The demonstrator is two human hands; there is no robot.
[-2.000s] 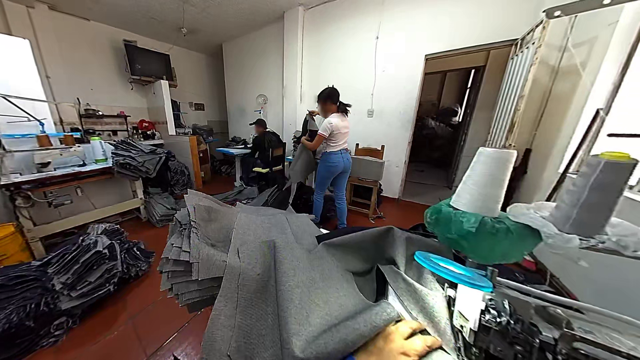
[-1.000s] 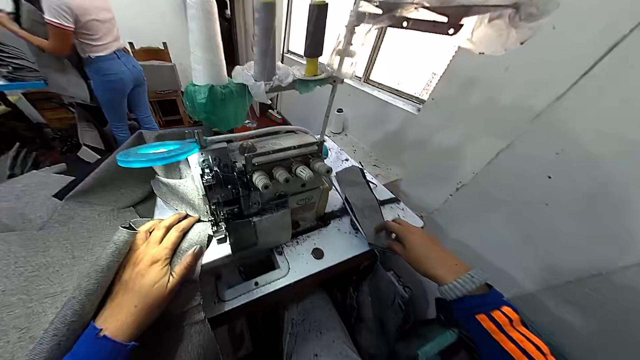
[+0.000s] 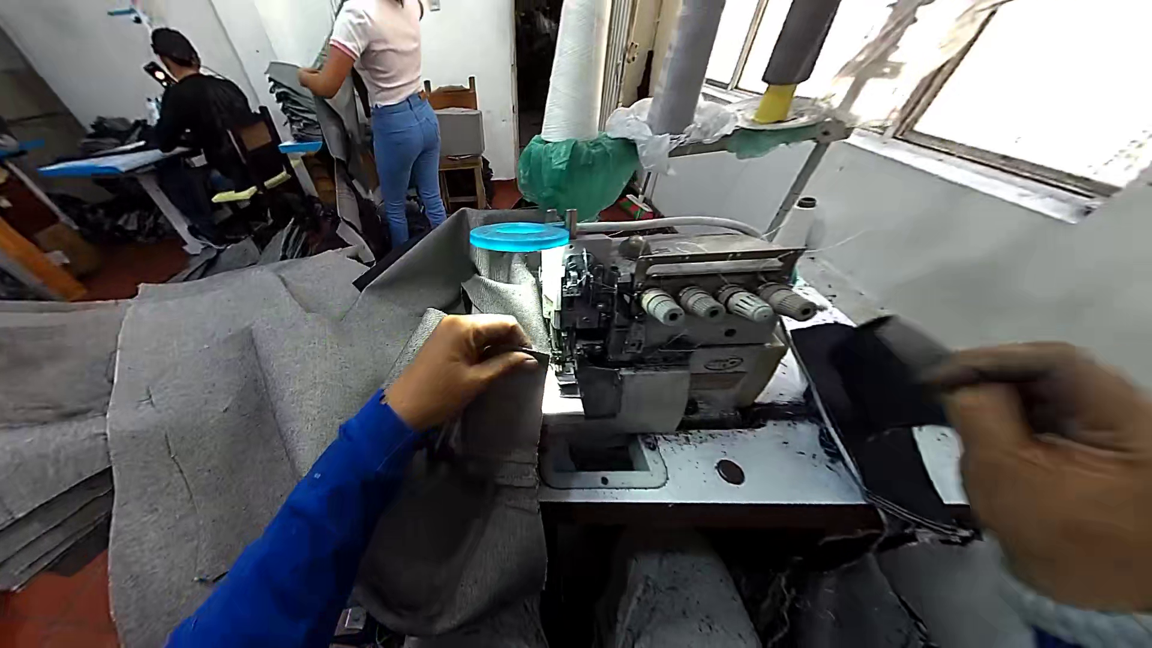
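Observation:
An overlock sewing machine [image 3: 711,333] stands on a white table [image 3: 765,468], its needle area lit beneath a light-blue ring [image 3: 519,237]. Just left of the needle area, my left hand [image 3: 463,364] pinches the edge of grey fabric [image 3: 499,450], which hangs over the table's front edge. More grey fabric [image 3: 297,360] spreads out to the left. On the right my right hand [image 3: 1053,459], blurred, holds a dark fabric piece [image 3: 900,355] between thumb and fingers, above other dark fabric strips [image 3: 900,468] lying at the table's right side.
Thread cones [image 3: 576,72] stand behind the machine, one wrapped in a green bag [image 3: 576,171]. A small spool [image 3: 799,220] is at the back right, near the wall and window. Further off, one person [image 3: 391,117] stands holding fabric and another [image 3: 202,126] sits at a blue-edged table [image 3: 108,164].
My right hand has lifted a dark piece off the strips at the table's right. The left hand now pinches the fabric edge, where it lay flatter a second ago. The view has swung left.

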